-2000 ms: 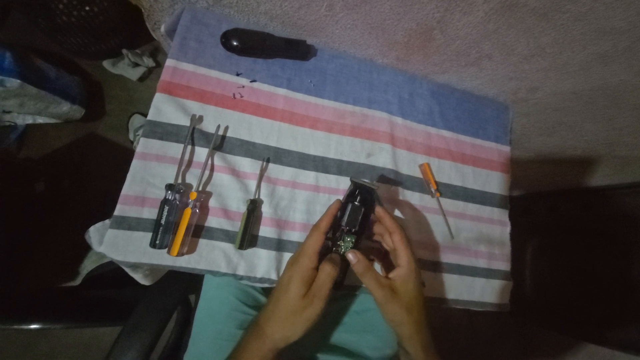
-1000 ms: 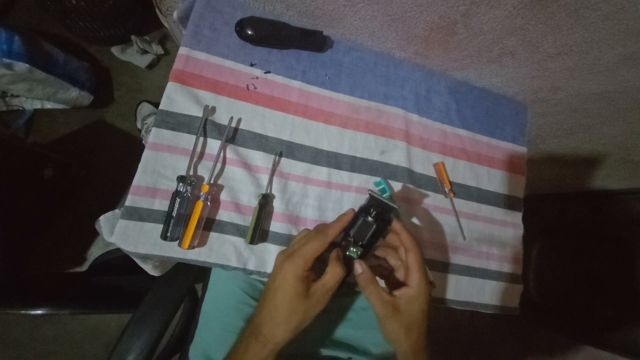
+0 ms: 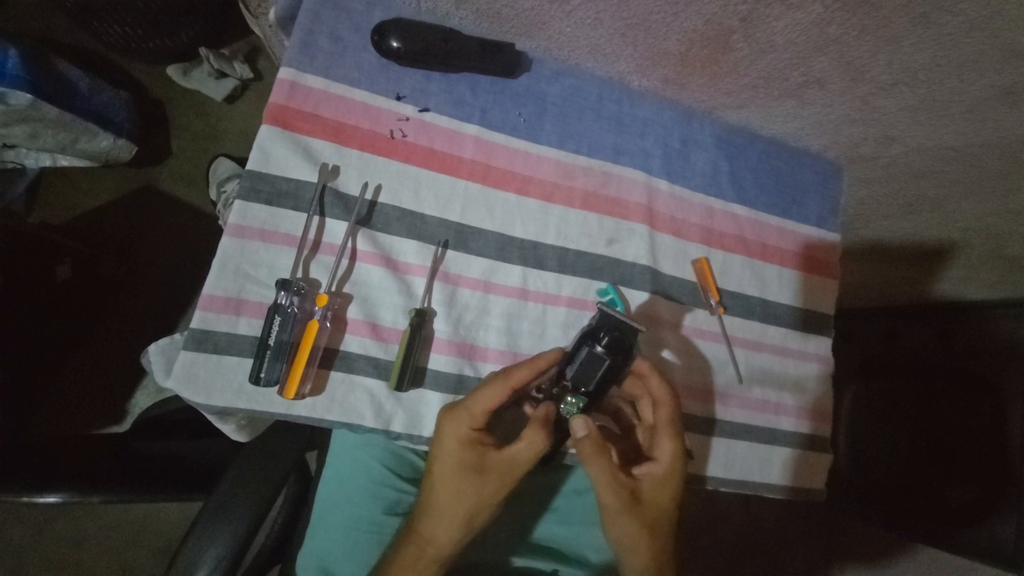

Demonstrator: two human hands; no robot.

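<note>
An opened black hair clipper (image 3: 590, 364) is held between my two hands above the striped cloth's near edge, its toothed metal blade pointing away from me. My left hand (image 3: 500, 416) grips its left side, the thumb close to a small green circuit board (image 3: 573, 405). My right hand (image 3: 636, 436) holds the right side, with its thumb at the board's lower edge. Just beyond the blade, a teal plastic piece (image 3: 611, 297) shows. The undersides of the clipper and the curled fingertips are partly hidden.
Left on the striped cloth (image 3: 544, 264) lie a black-handled screwdriver (image 3: 275, 344), an orange-and-clear one (image 3: 302, 356) and a green-and-black one (image 3: 411, 352). A small orange screwdriver (image 3: 706, 284) lies right. A black clipper housing (image 3: 444, 48) and several small screws (image 3: 402, 119) are at the far side.
The clipper has tilted in my hands, both of which still hold it. The teal piece beyond the blade, not visible in the oldest frame, now shows.
</note>
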